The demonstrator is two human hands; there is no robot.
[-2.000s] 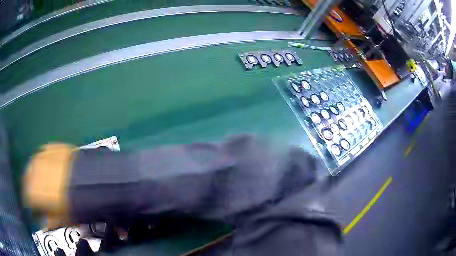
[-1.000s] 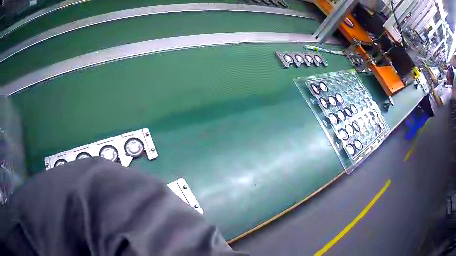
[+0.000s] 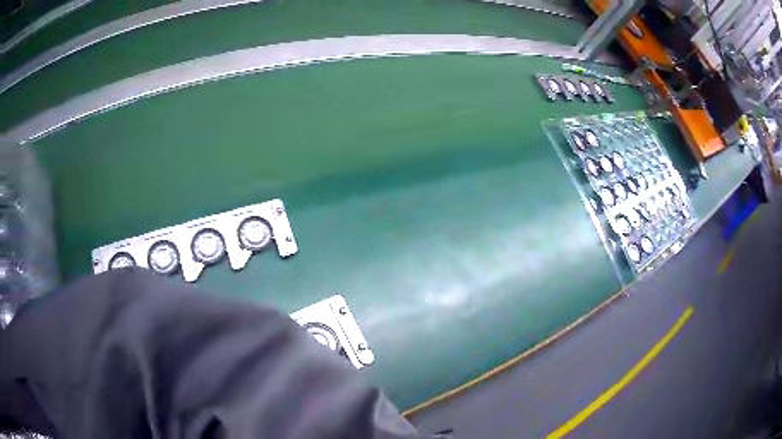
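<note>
A silver four-seat plate [image 3: 184, 231] lies on the green bench at the lower left with round inserts in its seats. Its left end is partly covered by a grey sleeve. A second plate [image 3: 351, 333] pokes out from under the sleeve, nearer the bench's front edge, with one round insert showing beside its end. The rest of it is hidden. The sleeve fills the lower left. Neither my left hand nor my right hand can be seen.
A clear blister tray [image 3: 626, 193] with dark-ringed inserts lies at the right. A filled plate [image 3: 576, 88] lies beyond it. A metal rail [image 3: 343, 47] crosses the back. An orange-framed fixture [image 3: 699, 133] stands far right. Translucent ribbed trays [image 3: 26, 223] are at the left edge.
The orange-gloved hand seen two seconds ago has left view. The sleeve has moved down and left, uncovering both plates. The view has shifted, and an insert now shows in the nearer plate.
</note>
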